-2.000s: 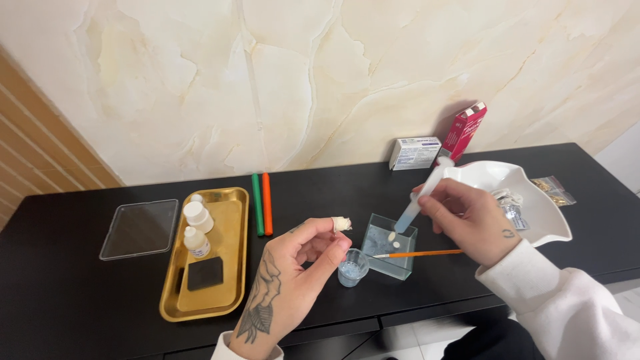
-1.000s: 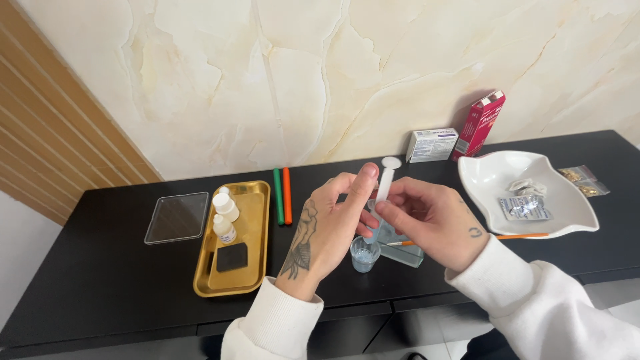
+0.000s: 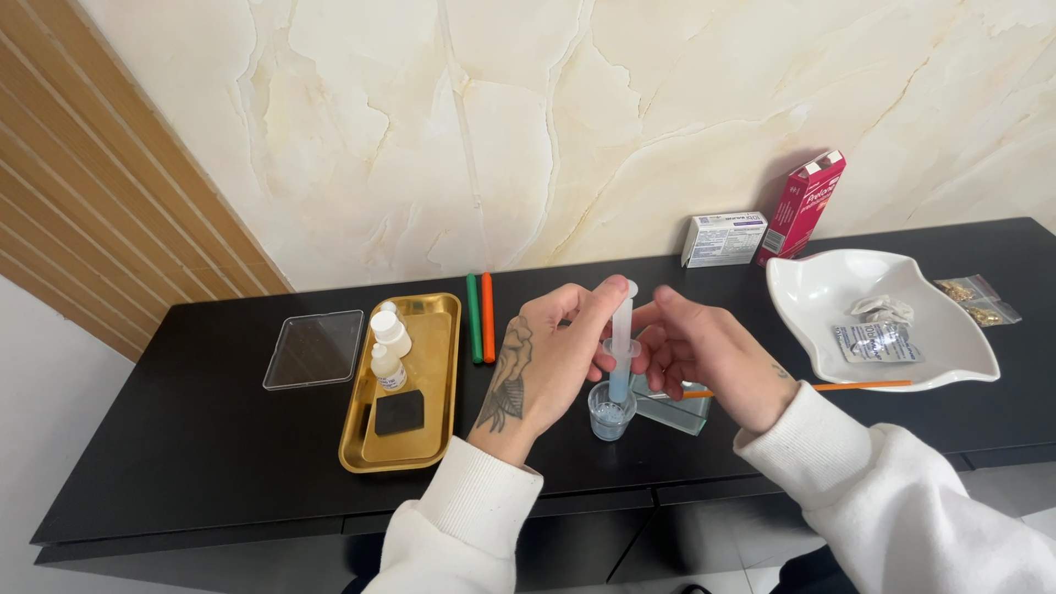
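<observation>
My left hand (image 3: 551, 356) grips an upright plastic syringe (image 3: 620, 330), its thumb at the plunger's top and fingers by the flange. Some blue liquid (image 3: 619, 386) shows low in the barrel. Beside the syringe, my right hand (image 3: 711, 351) has its thumb raised and its curled fingers close to the flange; whether they touch it is unclear. The syringe's lower end is over or in a small clear cup (image 3: 611, 421) of bluish liquid. Right of the cup stands a glass dish (image 3: 681, 412), partly hidden by my right hand, with an orange-handled brush (image 3: 858, 385) lying across it.
A gold tray (image 3: 352, 429) holds small white bottles (image 3: 390, 330) and a black square (image 3: 399, 412). Near it lie a clear lid (image 3: 313, 350) and green (image 3: 473, 318) and orange sticks (image 3: 487, 318). Rightward are a white dish (image 3: 813, 293) with a blister pack (image 3: 876, 342), medicine boxes (image 3: 724, 240) and small bags (image 3: 980, 301).
Two seconds ago my right hand held the syringe and my left a small pale piece, no longer visible. Now my left hand grips the syringe, and my right thumb has moved off it.
</observation>
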